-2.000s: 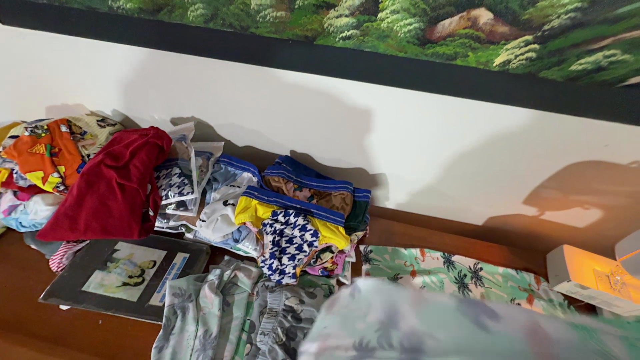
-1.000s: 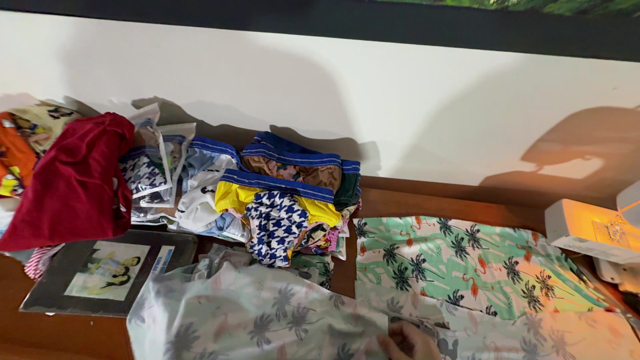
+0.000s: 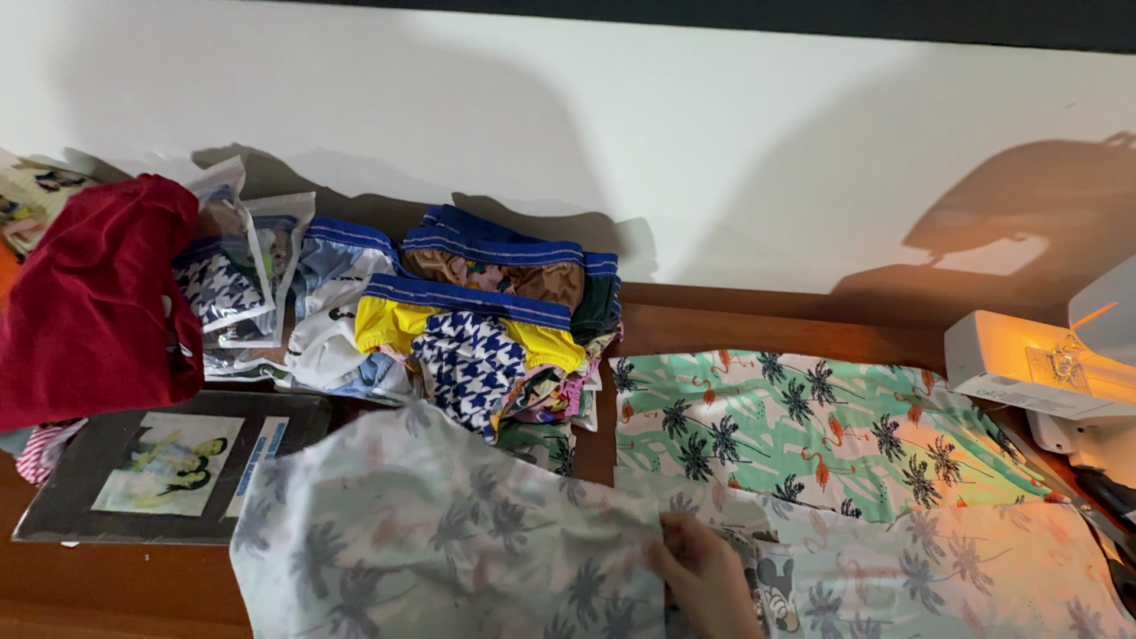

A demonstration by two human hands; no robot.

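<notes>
My right hand [image 3: 701, 577], at the bottom right of centre, pinches the edge of a palm-print cloth [image 3: 479, 532] whose pale side faces up. The cloth spreads left from the fingers and covers part of the things beneath. Beside the hand, a piece of cartoon-print fabric [image 3: 777, 586] shows. Behind and to the right lies green flamingo-and-palm fabric [image 3: 825, 426], with its pale side showing along the front. My left hand is not in view.
Folded shorts with blue waistbands [image 3: 470, 355], clear plastic bags [image 3: 257, 293] and a maroon cloth [image 3: 106, 302] line the wall. A black album with a photo [image 3: 62, 497] lies front left. A white box [image 3: 1012, 373] stands at right.
The palm-print cloth, blurred at the lower right two seconds ago, now spreads across the lower middle. My right hand has come into view. The view has shifted.
</notes>
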